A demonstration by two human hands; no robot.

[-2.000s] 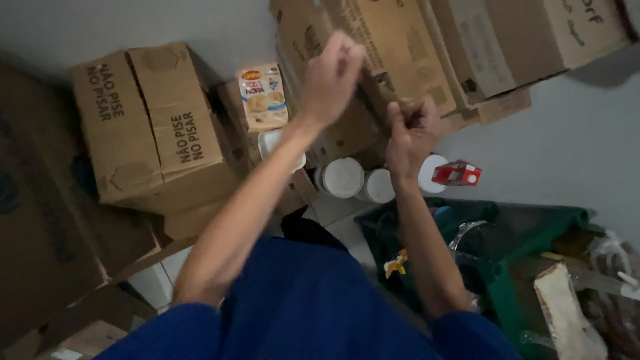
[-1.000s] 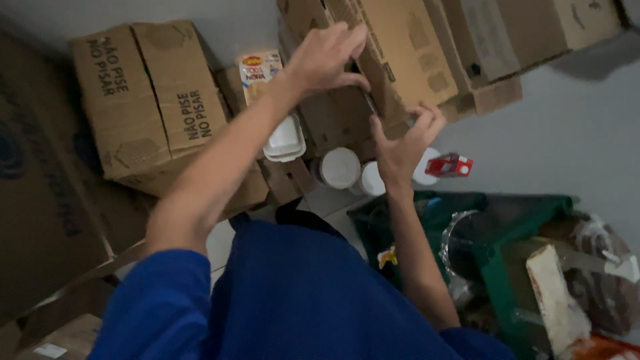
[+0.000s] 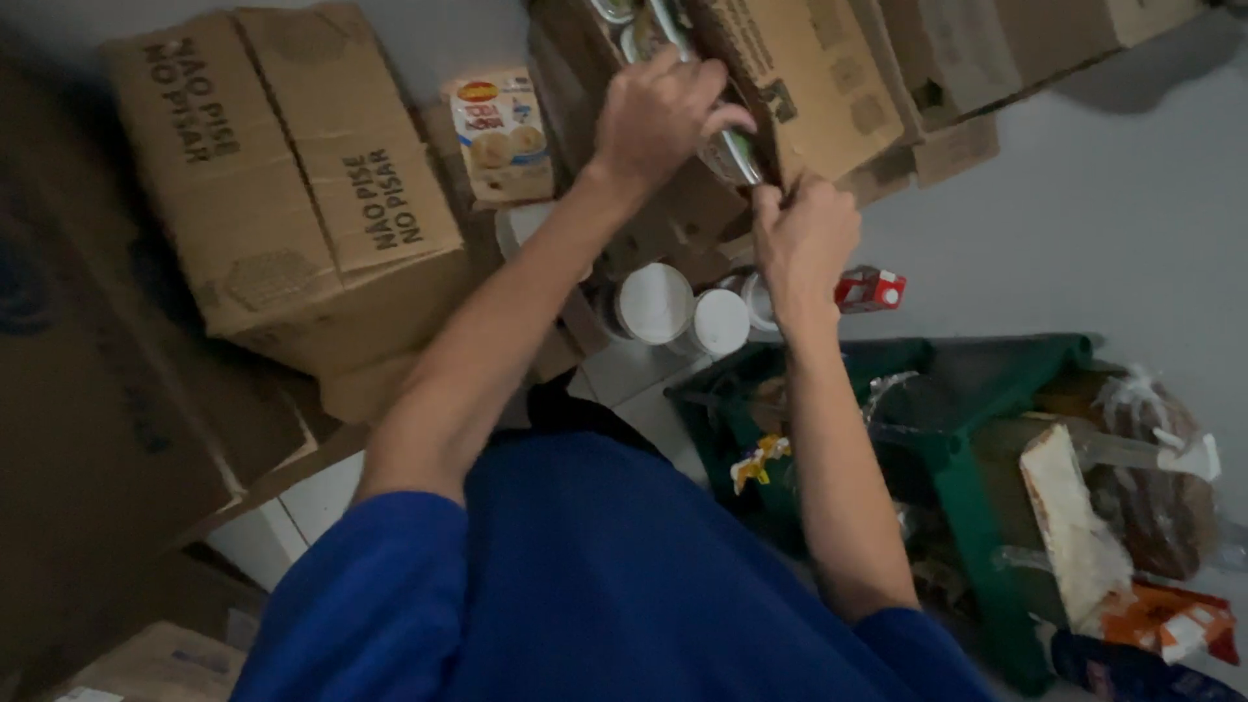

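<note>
At the top middle stands a cardboard box (image 3: 809,68) whose top is partly raised, showing several shiny sealed packages (image 3: 731,154) inside. My left hand (image 3: 663,117) is over the opening, its fingers curled at the packages and the thumb stretched out toward the flap; whether it grips anything is hidden. My right hand (image 3: 807,239) pinches the near edge of the box flap at the lower corner of the opening. Left of the box lies a printed food packet (image 3: 502,136), with a white container (image 3: 522,226) below it, partly behind my left forearm.
A taped carton (image 3: 283,175) stands at the left. White round lids (image 3: 655,302) and a red drink carton (image 3: 871,290) are below the open box. At the lower right are a green plastic crate (image 3: 985,526) and bagged goods (image 3: 1150,487). Another carton (image 3: 994,58) is at the upper right.
The box's flap has opened, and the shiny packages inside now show. In the earlier frames the box showed no contents. My hands remain at its edge.
</note>
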